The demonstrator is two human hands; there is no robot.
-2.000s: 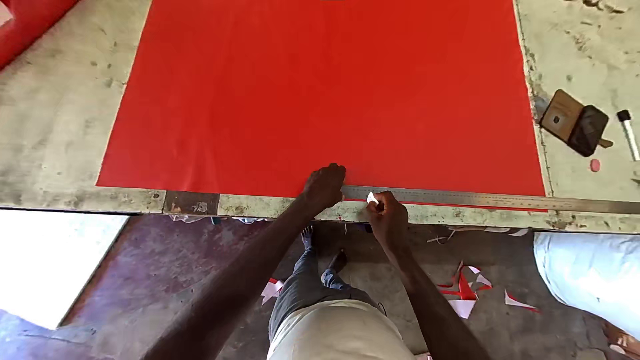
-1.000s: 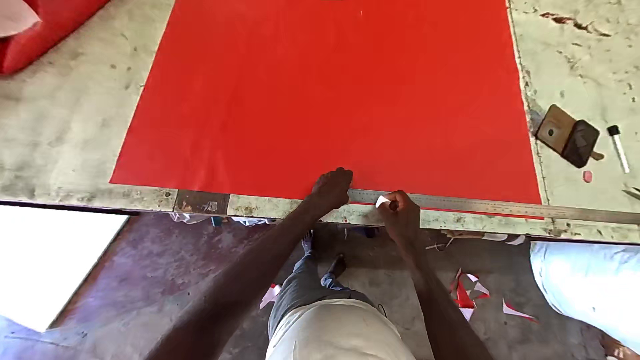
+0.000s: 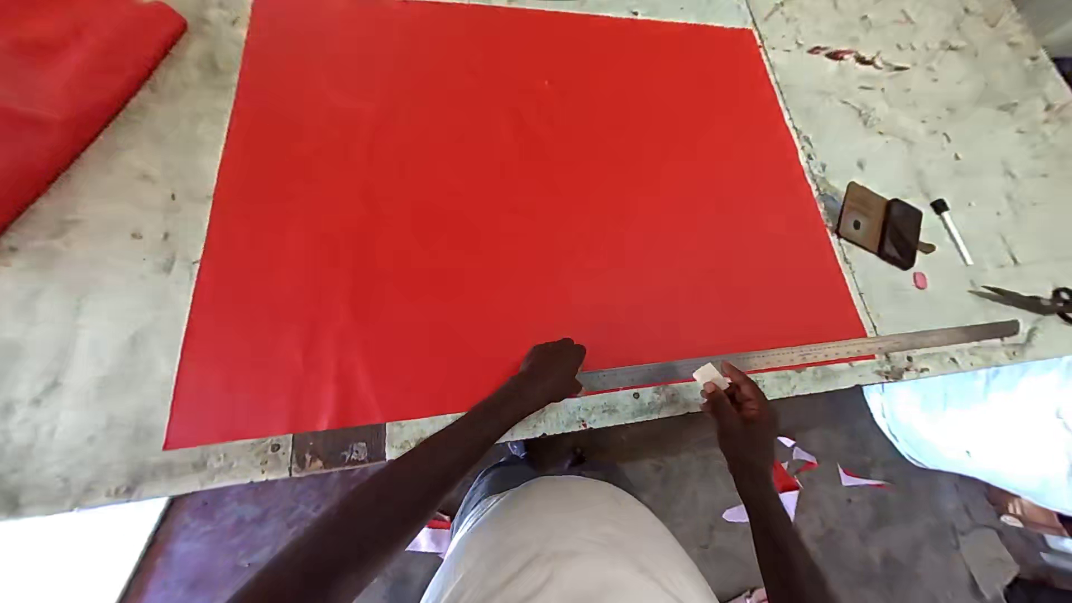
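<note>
A large sheet of red material [image 3: 519, 201] lies flat on the worktable, its near side along the table edge. A long metal ruler [image 3: 804, 353] lies over that near side and reaches past the sheet's right corner. My left hand [image 3: 553, 370] rests at the ruler's left end, fingers curled against it; whether it grips the ruler is hard to tell. Between the thumb and fingers of my right hand [image 3: 741, 410] is a small white piece of chalk [image 3: 710, 375], held just over the ruler's near edge.
On the table's right side lie an open phone case with a phone [image 3: 901, 234], a marker [image 3: 953, 233], a small pink piece [image 3: 919, 280] and scissors [image 3: 1026, 301]. Folded red material [image 3: 67, 92] covers the far left corner. Scraps [image 3: 783, 490] litter the floor. White cloth [image 3: 980, 427] is at right.
The view has turned, and the scissors and the ruler's right end now show fully or nearly so. My right hand has lifted the chalk a little and turned more open around it.
</note>
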